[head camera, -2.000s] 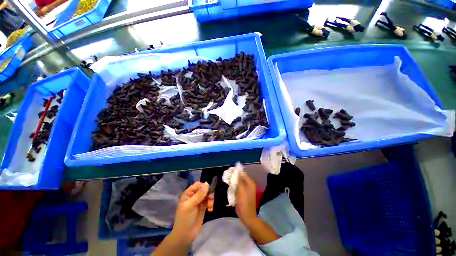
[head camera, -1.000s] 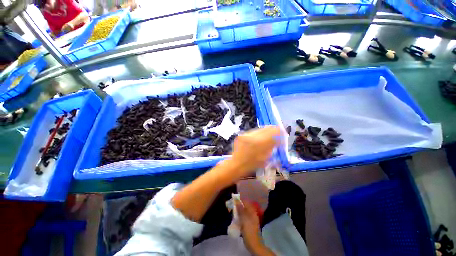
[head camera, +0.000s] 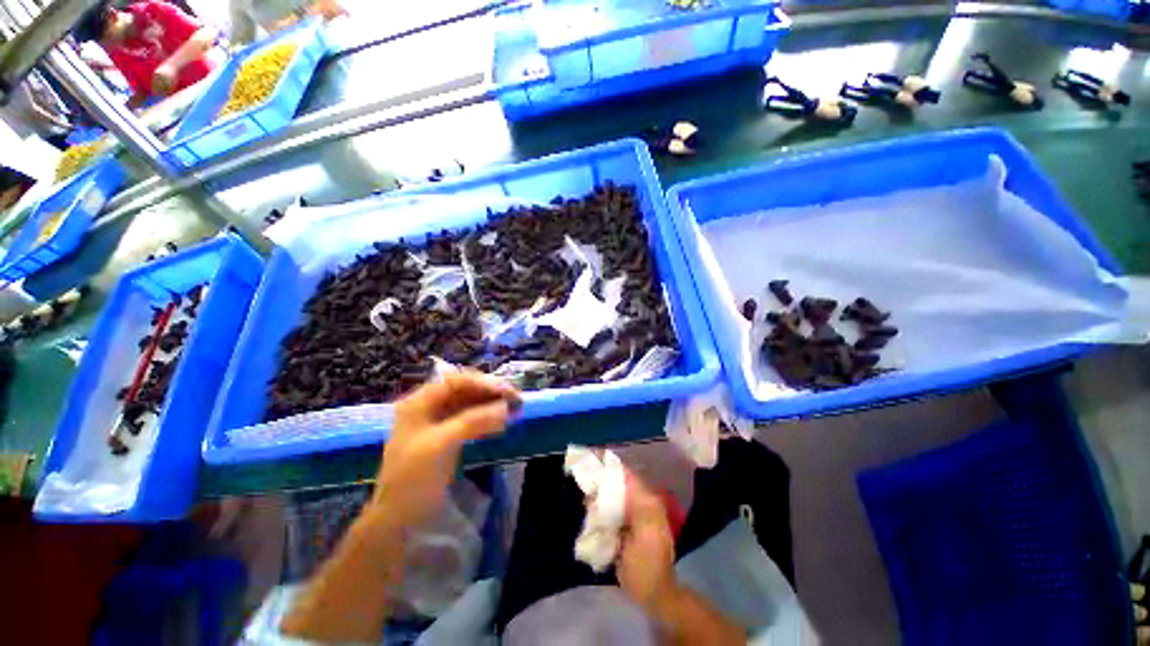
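Note:
A full blue parts tray (head camera: 460, 423) holds a heap of small dark moulded parts (head camera: 366, 334) with white scraps among them. My left hand (head camera: 441, 416) is over its front rim, blurred, with a small dark part at its fingertips. My right hand (head camera: 646, 536) is low over my lap, closed on a crumpled white wiping cloth (head camera: 600, 505). To the right, the receiving tray (head camera: 870, 398) has a white liner (head camera: 908, 252) and a small pile of dark parts (head camera: 820, 347) at its left front.
A narrow side tray (head camera: 208, 379) at left holds dark parts and a red stick-like tool (head camera: 151, 347). Part-built figures (head camera: 1003, 83) lie on the green belt behind. A blue crate (head camera: 996, 530) is below right. A person in red (head camera: 158, 51) is at far left.
My left hand moved from my lap to the gap between the trays, then left to the full tray's front rim. My right hand stays low with the cloth. The view has shifted.

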